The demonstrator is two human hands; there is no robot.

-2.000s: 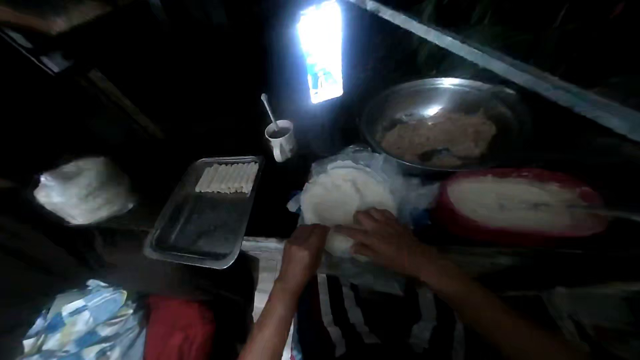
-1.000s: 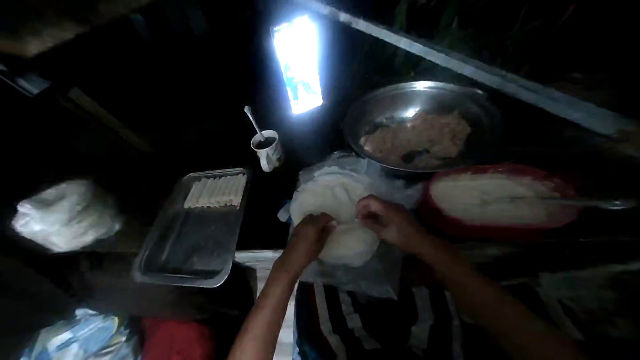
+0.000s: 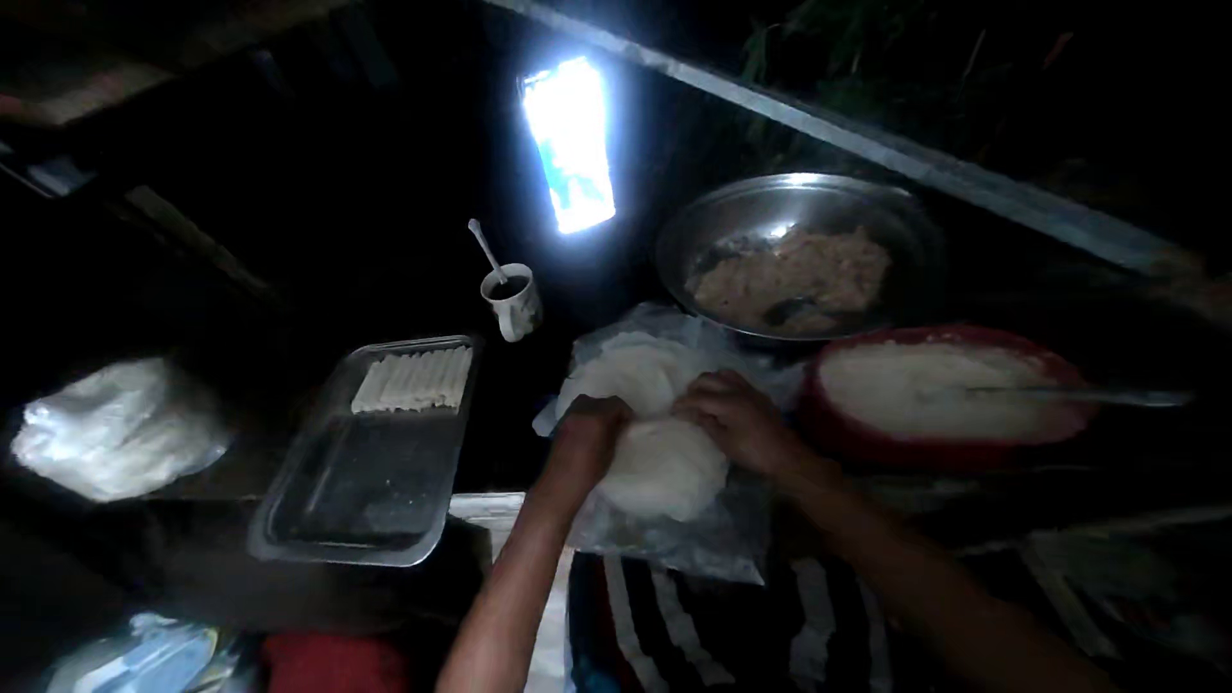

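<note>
A stack of thin, round, pale wrappers lies on a clear plastic bag at the middle. My left hand and my right hand pinch the edge of a wrapper at its two sides, fingers closed on it. Slim white rolls lie side by side at the far end of a metal tray to the left. Brown minced filling fills part of a steel bowl at the back right. Nearer, a red basin holds a pale mass with a metal utensil in it.
A mug with a spoon and dark liquid stands behind the tray. A bright lamp or screen glows at the back. A filled plastic bag is at far left. Red cloth and another bag lie below.
Two seconds ago my hands were close together at the near edge of the wrappers; now they are farther apart, across the middle. More of the near wrapper shows below my hands.
</note>
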